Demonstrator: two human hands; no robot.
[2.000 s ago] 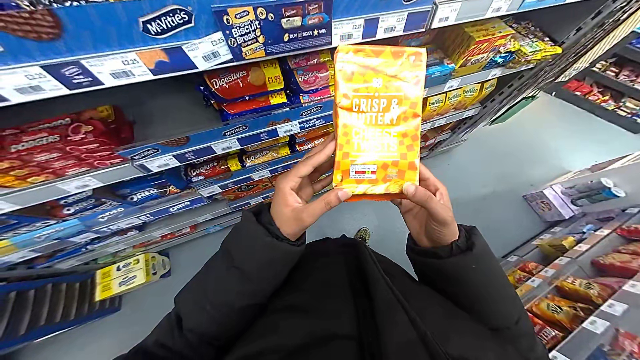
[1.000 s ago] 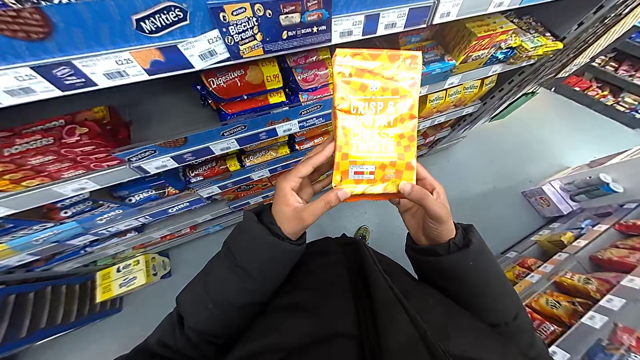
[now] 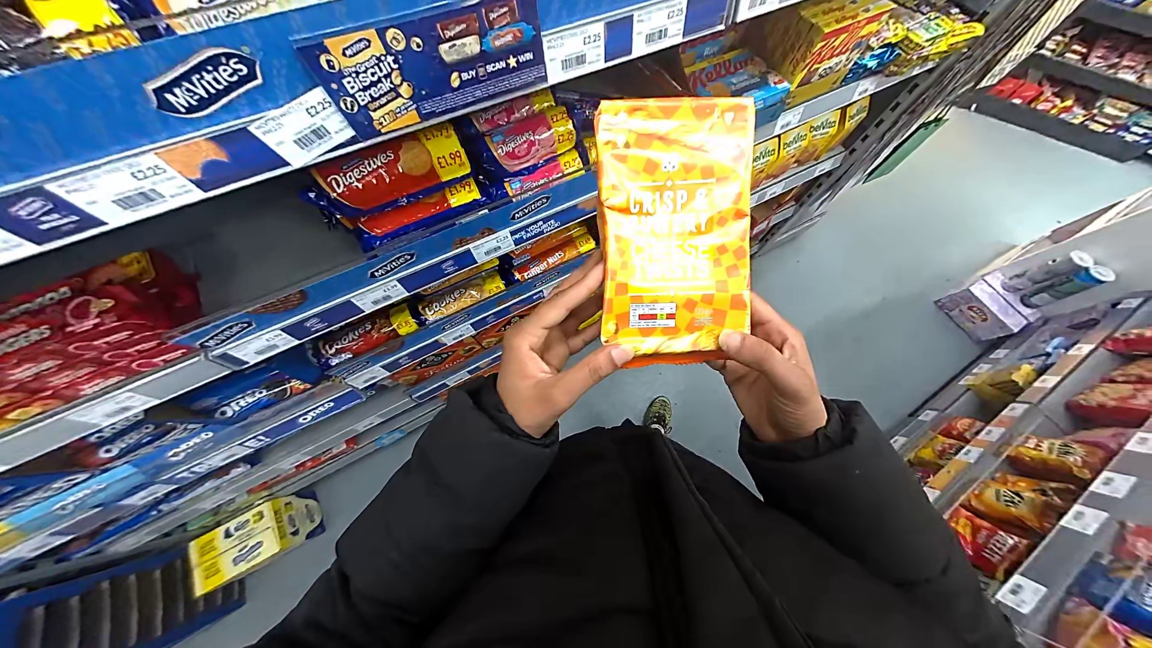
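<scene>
An orange and yellow checked bag of cheese twists [image 3: 675,225] is held upright in front of me, its printed front facing me. My left hand [image 3: 558,351] grips its lower left corner, thumb on the front and fingers behind. On the lower right corner, my right hand [image 3: 769,369] holds it the same way, the thumb pressed near the bottom edge. The fingers behind the bag are partly hidden. Both arms are in black padded sleeves.
Shelves of biscuits, with Digestives packs [image 3: 396,171] and red biscuit packs [image 3: 90,333], stand at the left. Boxed belVita biscuits [image 3: 810,139] are beyond the bag. Snack bags [image 3: 1026,499] fill a shelf at the right. A yellow carton [image 3: 238,544] sits low at the left.
</scene>
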